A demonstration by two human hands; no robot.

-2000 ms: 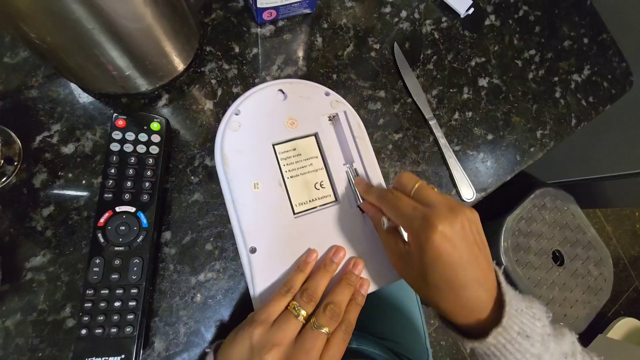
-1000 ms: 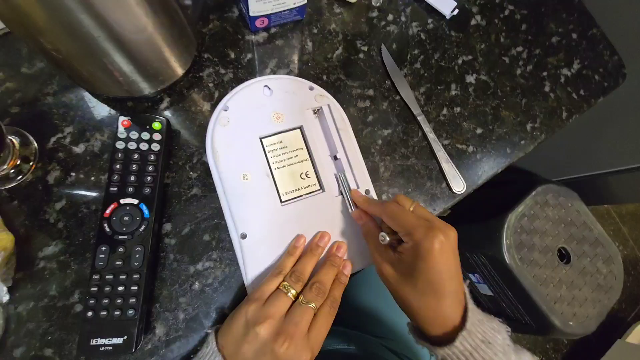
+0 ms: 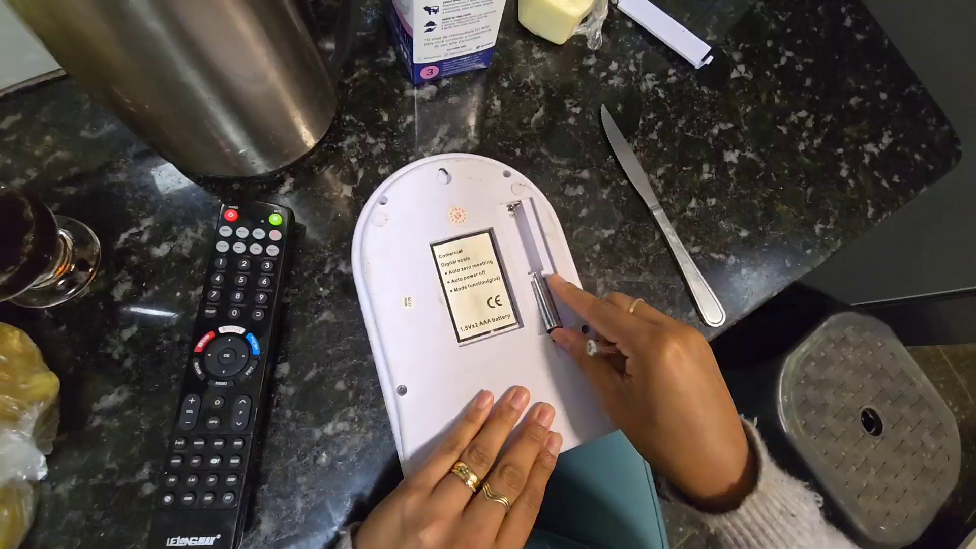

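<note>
A white digital kitchen scale (image 3: 404,343) lies underside up on the counter, its long battery compartment (image 3: 534,236) uncovered. The upper part of the compartment holds no battery; a AAA battery (image 3: 544,303) sits in the lower part. My right hand (image 3: 648,366) has its index finger and thumb at that battery, and a second small cylindrical item (image 3: 598,348), probably a battery, is held within the curled fingers. With its fingers flat, my left hand (image 3: 488,473) rests on the lower part of the scale.
A black remote control (image 3: 226,396) and stemmed glass (image 3: 72,259) are at left. Behind stand a steel vessel (image 3: 229,84) and a carton (image 3: 457,38). A table knife (image 3: 659,213) and white battery cover (image 3: 667,32) lie right. A stool (image 3: 869,465) stands below the counter edge.
The right index finger and thumb have shifted to the sides of the battery in the lower compartment. The left hand stays on the scale.
</note>
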